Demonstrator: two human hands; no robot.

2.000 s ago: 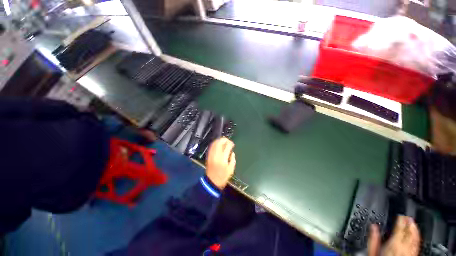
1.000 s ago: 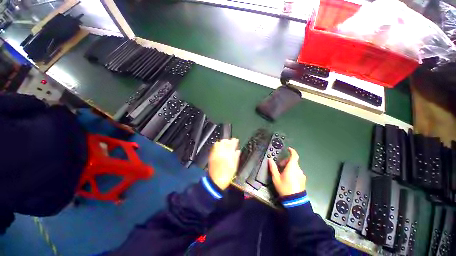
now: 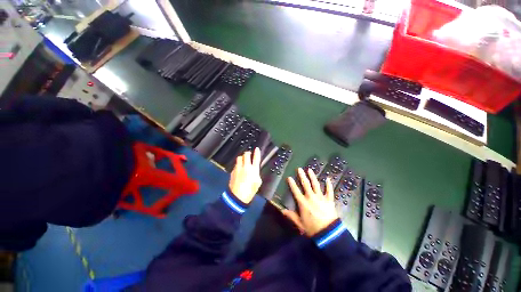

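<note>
Black remote controls lie on the green bench in front of me. My left hand (image 3: pixel 245 178) rests at the near end of the left row of remotes (image 3: pixel 228 126), its fingers extended and touching the row's edge. One face-up remote (image 3: pixel 278 165) lies just right of it. My right hand (image 3: pixel 313 204) is spread flat over a small fanned group of face-up remotes (image 3: pixel 347 187), partly hiding them; it does not grip one. A single remote (image 3: pixel 372 211) lies apart at the right of this group.
A dark soft lump (image 3: pixel 355 122) lies mid-bench. A red bin (image 3: pixel 443 68) with clear plastic stands behind sample remotes on a white board (image 3: pixel 483 134). More remotes (image 3: pixel 443 248) lie at right. A person's dark sleeve (image 3: pixel 57 165) and a red stool (image 3: pixel 163 181) are at left.
Remotes that were between my hands now lie fanned face up on the bench. My right hand has opened and spread over them. My left hand has stayed beside the left row.
</note>
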